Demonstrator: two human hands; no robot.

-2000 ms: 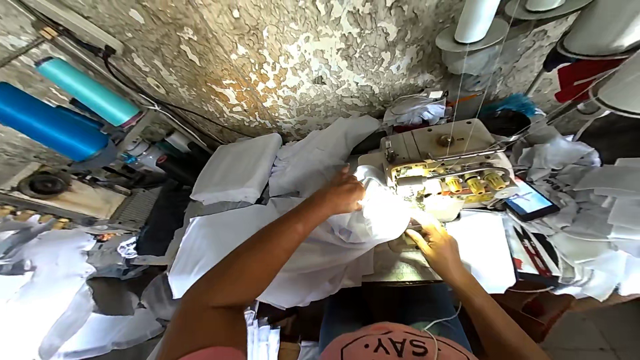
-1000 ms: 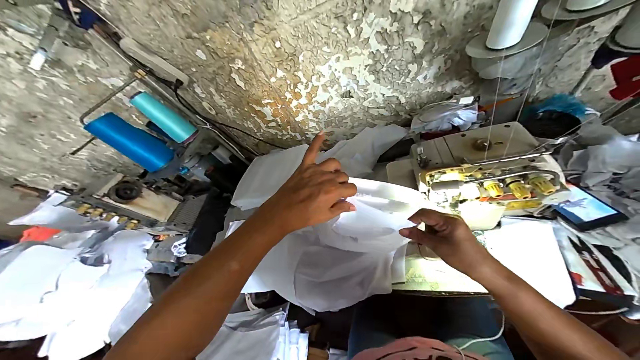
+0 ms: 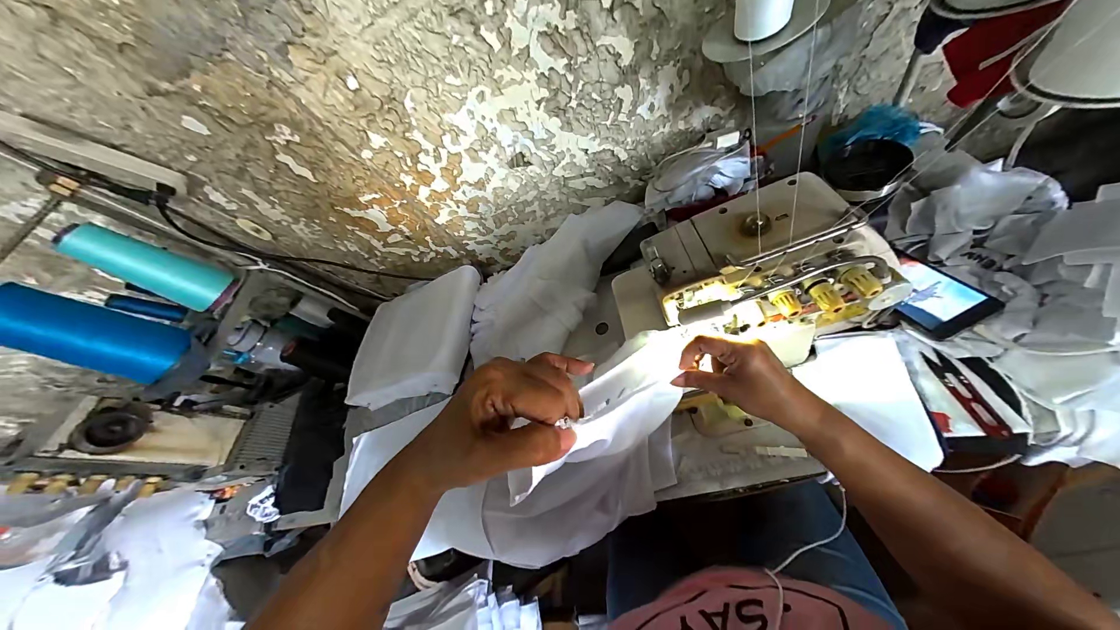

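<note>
My left hand [image 3: 521,416] pinches the near edge of a white fabric piece [image 3: 626,394] between thumb and fingers. The fabric slants up to the right toward my right hand [image 3: 731,376], whose thumb and fingertips close on its far edge, in front of the lit needle area. An overlock sewing machine [image 3: 770,227] with yellow tension dials stands just beyond my right hand. More white fabric [image 3: 577,516] hangs over the table's front edge below my hands. Glare hides the needle and presser foot.
A folded white fabric stack [image 3: 416,337] lies left of the machine, beside gathered white cloth [image 3: 551,289]. A phone [image 3: 945,293] and red-handled thread snips [image 3: 971,398] are at right. Blue [image 3: 87,332] and teal thread cones [image 3: 144,267] stand left, near a second machine [image 3: 131,433]. A peeling wall rises behind.
My left hand, raised with its index finger pointing up one second ago, is now lower with its fingers curled on the fabric. Two seconds ago both hands were close beside the machine's lit area.
</note>
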